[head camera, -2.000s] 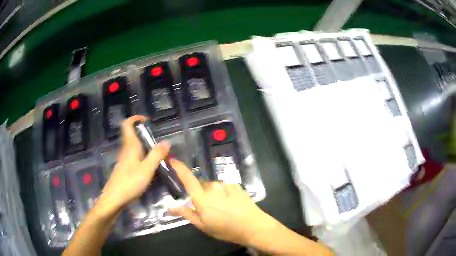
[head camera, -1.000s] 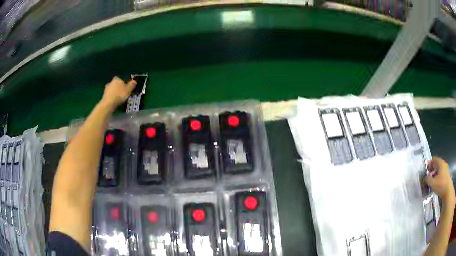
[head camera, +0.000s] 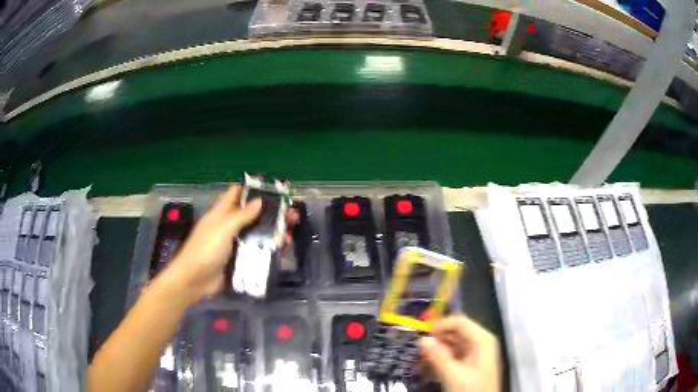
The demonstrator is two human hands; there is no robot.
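My left hand [head camera: 210,243] holds a phone board assembly [head camera: 259,249] by its sides, dark screen up and silvery-white key area below, over the clear blister tray [head camera: 312,190]. My right hand [head camera: 464,354] holds a front housing [head camera: 406,310] by its lower right edge, with a bright yellow rectangle around the window and a dark keypad area below. The two parts are apart. Black phone units with red dots, such as this one [head camera: 353,241], lie in the tray pockets, partly hidden by my hands and the held parts.
White sheets with front housings lie to the right [head camera: 582,298] and left [head camera: 73,230]. The green conveyor belt [head camera: 329,142] runs beyond the tray. A grey metal support [head camera: 635,107] slants at the right. A far-side tray [head camera: 268,23] holds dark parts.
My left hand has lifted the board assembly off the belt and brought it over the tray. My right hand has come from the right-hand sheet with a front housing in it.
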